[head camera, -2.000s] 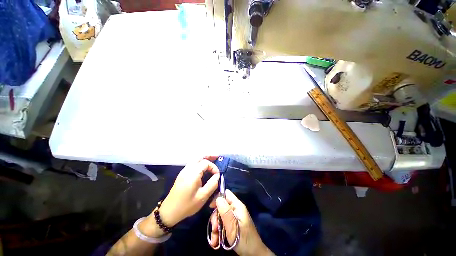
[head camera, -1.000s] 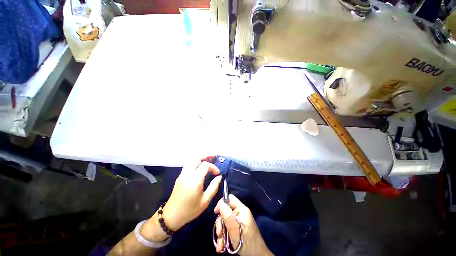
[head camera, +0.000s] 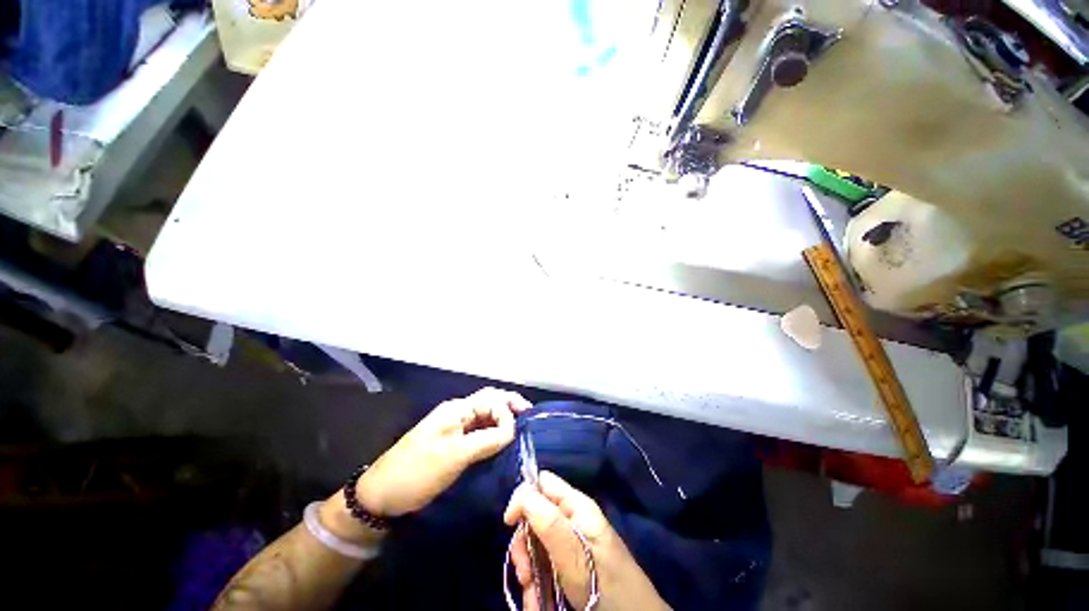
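Note:
The navy garment (head camera: 669, 525) lies below the table's front edge. My left hand (head camera: 442, 454) pinches the garment's upper edge in its fingertips. My right hand (head camera: 579, 531) holds the silver scissors (head camera: 529, 460) by the loop handles, blades pointing up at the cloth beside my left fingertips. Whether the blades are apart cannot be told. A white thread (head camera: 639, 444) runs right across the navy cloth from near the blades. The handles' lower part is cut off by the bottom edge.
The white table (head camera: 394, 227) carries a cream sewing machine (head camera: 908, 107), a wooden ruler (head camera: 869, 358), a chalk piece (head camera: 801, 327) and a thin pointed tool at the right. A blue cloth (head camera: 78, 48) lies at the upper left.
The view has turned, so the table slants down to the right. The tab with a small pale spot no longer shows at my left fingertips. The scissor tips have moved up along the cloth edge.

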